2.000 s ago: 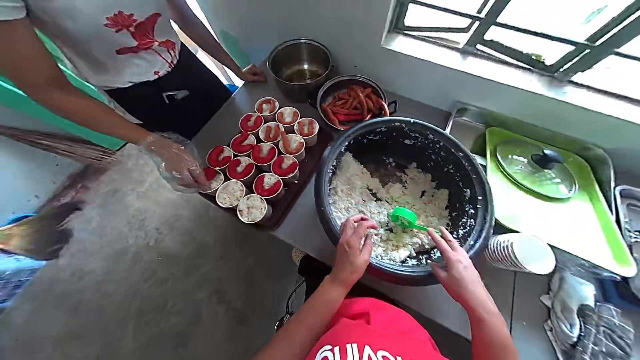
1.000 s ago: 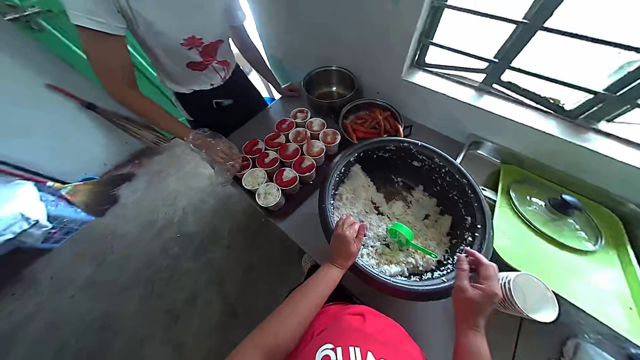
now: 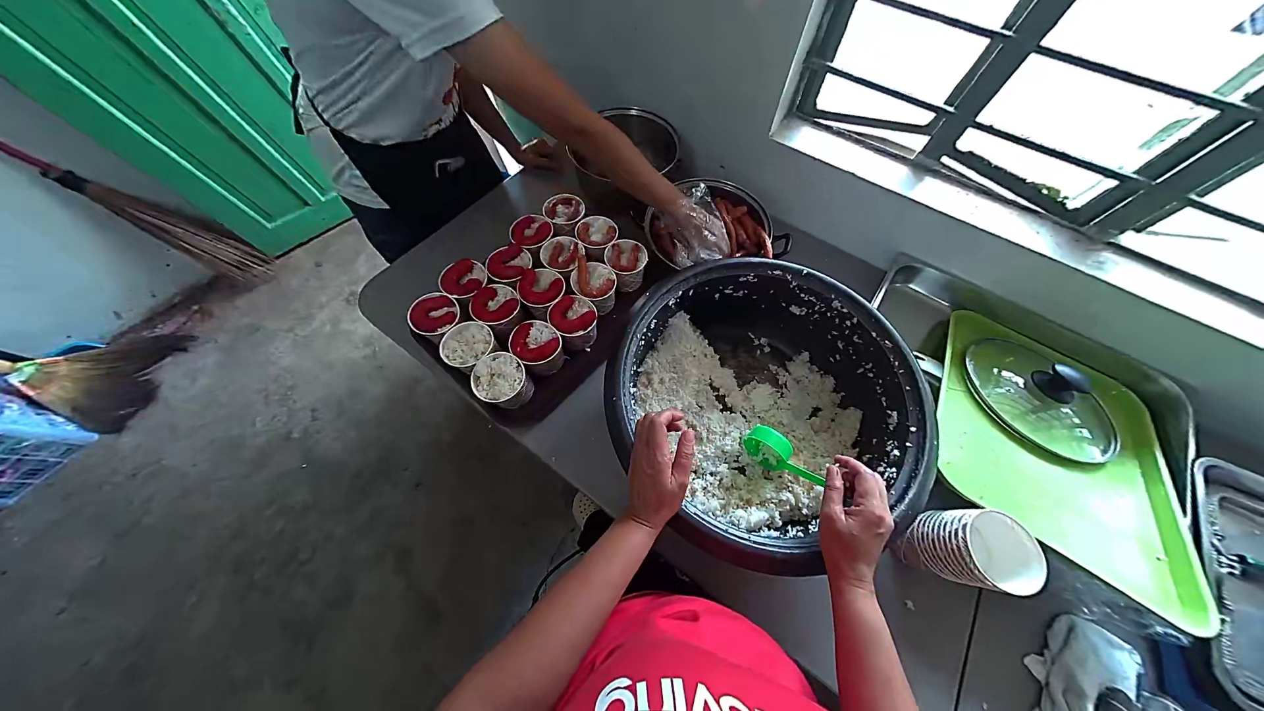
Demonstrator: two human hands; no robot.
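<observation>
A large dark pot [image 3: 624, 395] of cooked white rice [image 3: 726, 425] stands in front of me. My left hand [image 3: 662, 468] is over its near left rim, fingers curled apart, with nothing seen in it. My right hand [image 3: 855, 509] is at the near right rim, fingertips by the handle end of a green plastic scoop [image 3: 768, 447] lying on the rice; whether they grip it is hard to tell. To the left, paper cups [image 3: 502, 380] of rice stand on a dark tray, many topped with red sausage pieces. A stack of empty paper cups [image 3: 973, 551] lies right of the pot.
A co-worker's plastic-gloved hand [image 3: 694, 229] is in a pan of red sausages [image 3: 748, 227], beside a steel pot [image 3: 647, 138]. On the right, a glass lid [image 3: 1042, 400] rests on a green tray [image 3: 1076, 513] over a sink. A grey cloth [image 3: 1086, 662] lies at the lower right.
The co-worker's gloved hand has moved from the cups to the sausage pan. My right hand, apart from the scoop a second ago, is now at its handle end. The view has shifted.
</observation>
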